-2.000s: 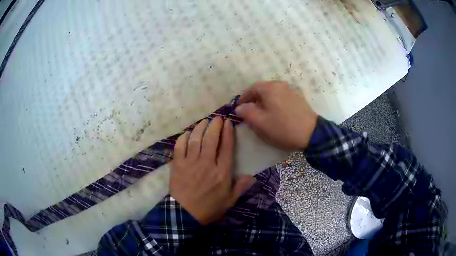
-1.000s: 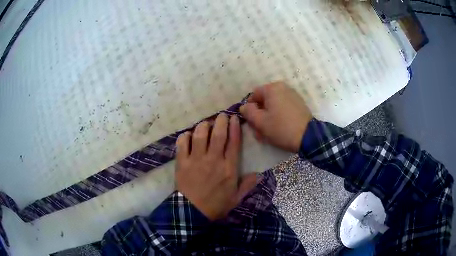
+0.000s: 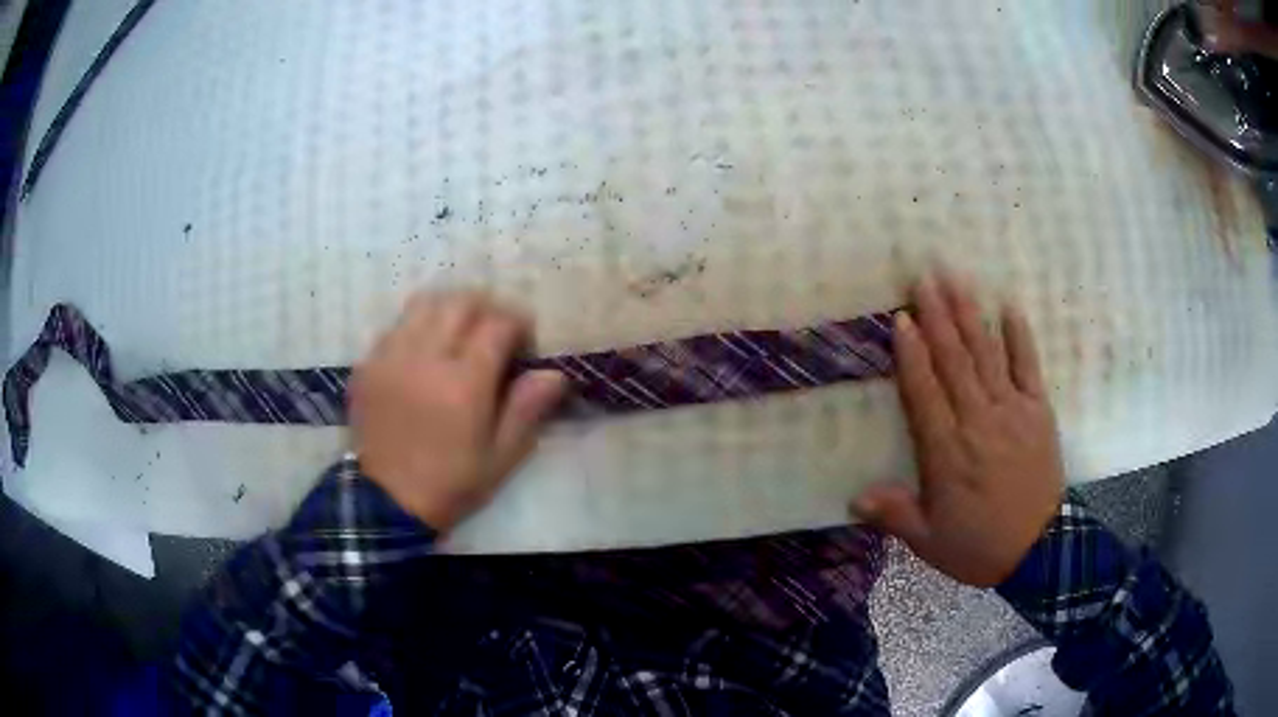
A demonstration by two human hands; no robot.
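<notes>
The purple plaid necktie [image 3: 715, 376] lies nearly level across the off-white pressing cover [image 3: 701, 483], with its narrow tail bent up and down at the far left. My left hand [image 3: 442, 406] is over the middle of the strip, slightly blurred, with fingers curled and thumb beside the cloth; whether it pinches the cloth I cannot tell. My right hand [image 3: 981, 420] lies flat with fingers spread at the strip's right end, fingertips blurred. It hides the tip of that end.
A shiny silver iron [image 3: 1212, 91] stands at the upper right edge, partly cut off. Purple plaid cloth [image 3: 813, 574] hangs below the near edge. A round white disc [image 3: 1023, 686] is low right over the speckled floor. A dark cord [image 3: 87, 91] runs at upper left.
The view has turned, so the strip now lies nearly level and the iron shows. My left hand has moved left along the strip. My right hand has let go its pinch and spread flat.
</notes>
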